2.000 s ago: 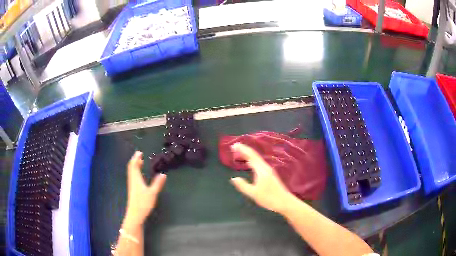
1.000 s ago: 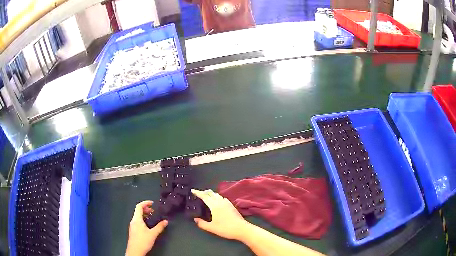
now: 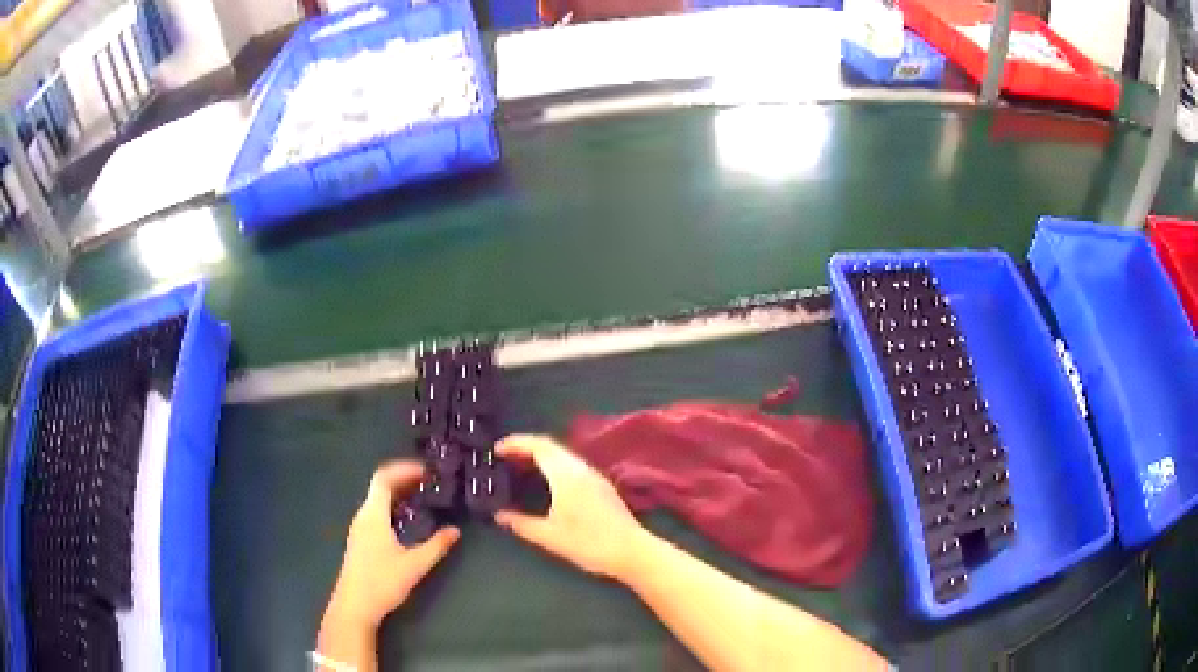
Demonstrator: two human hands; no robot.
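Black power adapters stand in two rough rows on the dark green bench mat, with their shiny pins up. My left hand has its fingers and thumb around an adapter at the near left end of the group. My right hand has its fingers and thumb against the adapters at the near right side. One adapter by my right fingers sits out of line, partly hidden. A crumpled maroon cloth lies right of my right hand.
A blue bin with adapters and a white sheet stands left. A blue tray with adapter rows stands right, beside an empty blue bin. A blue bin of small white parts and a red bin stand across the bench.
My hands have moved from apart and empty onto the adapters. The near adapters, loosely heaped before, now stand in straighter rows. The camera view has shifted.
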